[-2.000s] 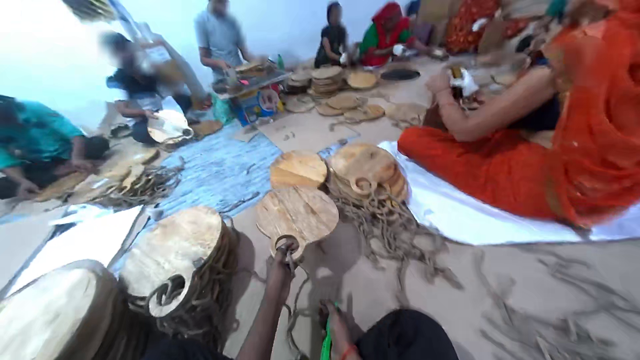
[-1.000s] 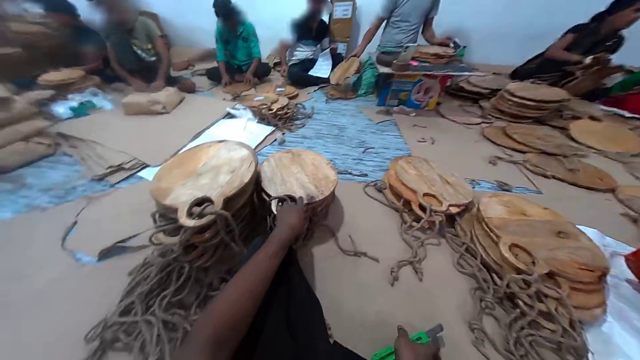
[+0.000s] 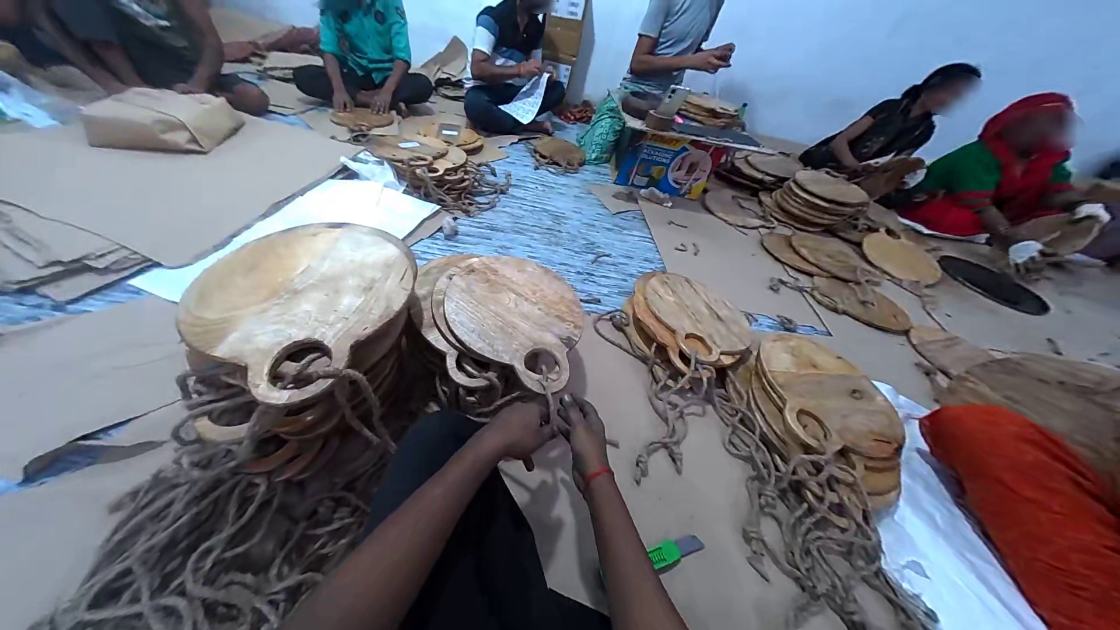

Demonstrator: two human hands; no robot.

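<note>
Both my left hand (image 3: 523, 429) and my right hand (image 3: 584, 429) are at the jute rope (image 3: 551, 392) looped through the ring handle of a round wooden board (image 3: 512, 311). That board tops a stack directly in front of me. The fingers of both hands are closed on the rope, close together. Left of it stands a taller stack of larger round boards (image 3: 297, 280), its ropes (image 3: 236, 516) heaped below. A green utility knife (image 3: 669, 553) lies on the brown paper to the right of my right forearm, blade showing.
Two more board stacks (image 3: 696, 315) (image 3: 822, 394) with trailing ropes stand at the right, beside a white sheet (image 3: 945, 534) and a person's orange-clad leg (image 3: 1024, 507). Several people sit or work farther back. A printed carton (image 3: 669, 166) supports a small work surface.
My right hand has let go of the green knife, which it held one second ago, and has joined my left hand at the rope. The view has swung left since two seconds ago.
</note>
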